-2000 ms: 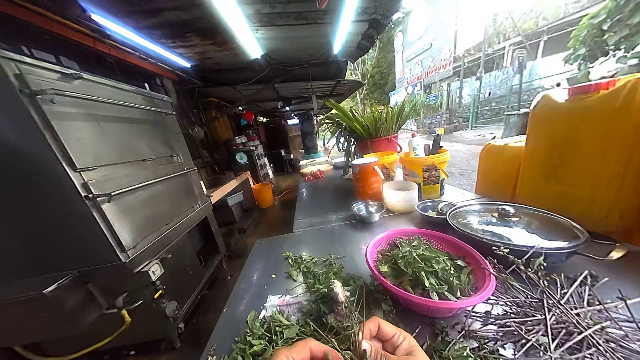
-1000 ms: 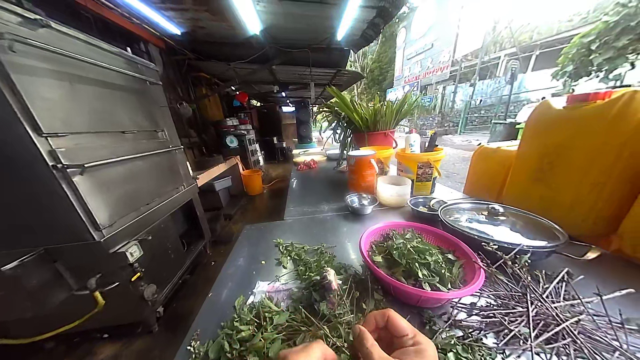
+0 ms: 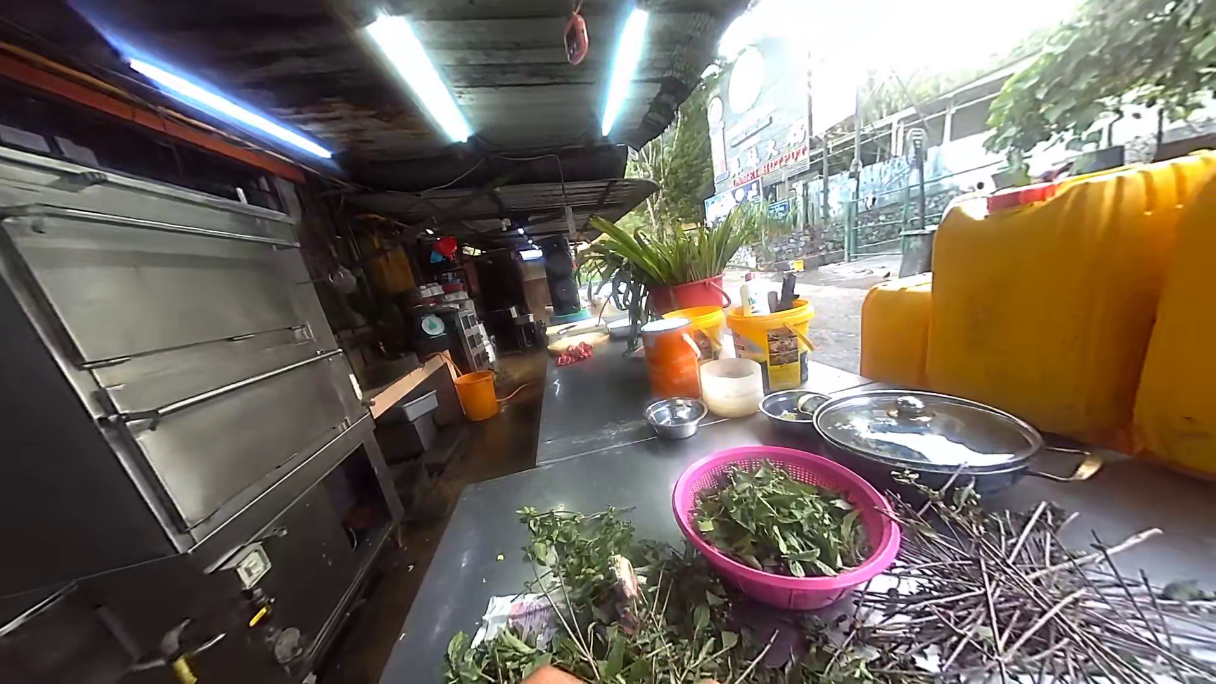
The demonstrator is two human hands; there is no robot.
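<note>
Only a sliver of my left hand [image 3: 553, 675] shows at the bottom edge, against a heap of leafy green herb stems [image 3: 608, 608]. A faint trace of my right hand [image 3: 707, 680] lies at the same edge, further right; the fingers of both hands are hidden. Picked leaves fill a pink plastic colander [image 3: 800, 591] behind the heap. To its right, bare, dark stalks [image 3: 1026, 589] lie in a tangled pile. A pale, light-coloured piece [image 3: 624, 594] stands up among the herbs, and printed paper [image 3: 516, 616] shows under their left side.
A lidded pan [image 3: 926, 432], small steel bowl [image 3: 675, 418], white tub [image 3: 731, 388], orange container [image 3: 671, 359] and yellow bucket [image 3: 771, 347] stand beyond the colander. Yellow jerrycans [image 3: 1045, 304] are at right. A steel oven [image 3: 190, 351] stands left, across a walkway.
Both hands were in view over the herbs, fingers close together, in the earlier frames; now they have dropped almost wholly below the bottom edge.
</note>
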